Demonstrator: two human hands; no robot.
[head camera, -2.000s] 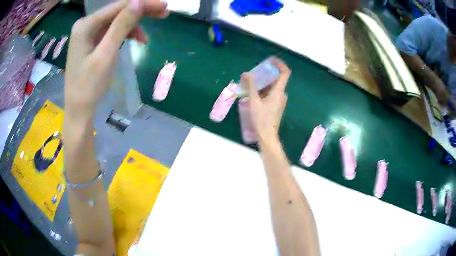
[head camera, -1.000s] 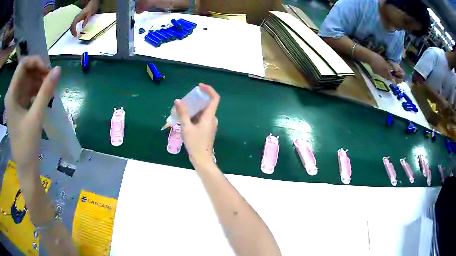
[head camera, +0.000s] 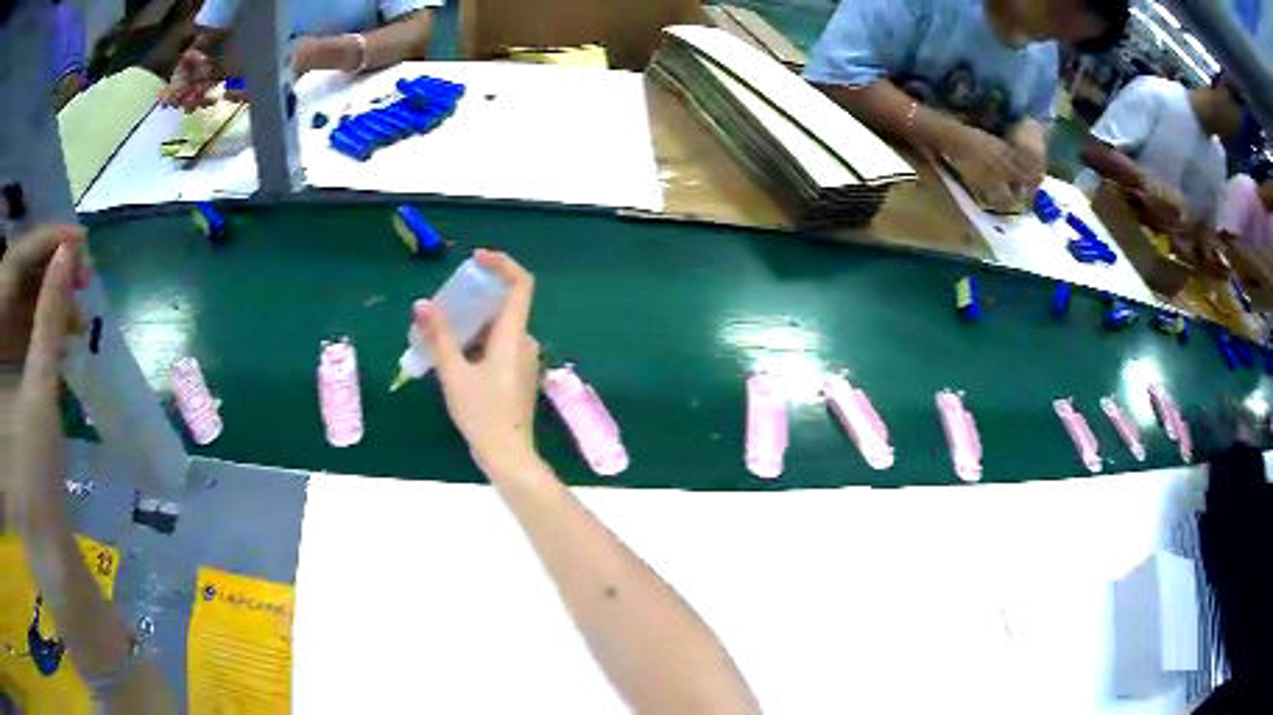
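Observation:
My right hand (head camera: 486, 384) holds the translucent glue bottle (head camera: 464, 305) above the green conveyor belt (head camera: 642, 300), its yellow-green tip pointing down and left. The tip is just right of a pink plastic part (head camera: 339, 395) and does not visibly touch it. Another pink part (head camera: 586, 419) lies right of my hand, and several more lie spaced along the belt. My left hand (head camera: 42, 300) is raised at the left edge, blurred and partly cut off, with no object visible in it.
A slanted metal upright (head camera: 119, 335) stands at left beside my left hand. A white sheet (head camera: 461, 601) and a printed sheet (head camera: 244, 524) cover the bench. Blue cylinders (head camera: 398, 118), stacked trays (head camera: 782, 126) and several seated people are across the belt.
The view has swung right and tilted. My right hand with the bottle has moved left, off the pink part it was over. My left hand has shifted to the left edge.

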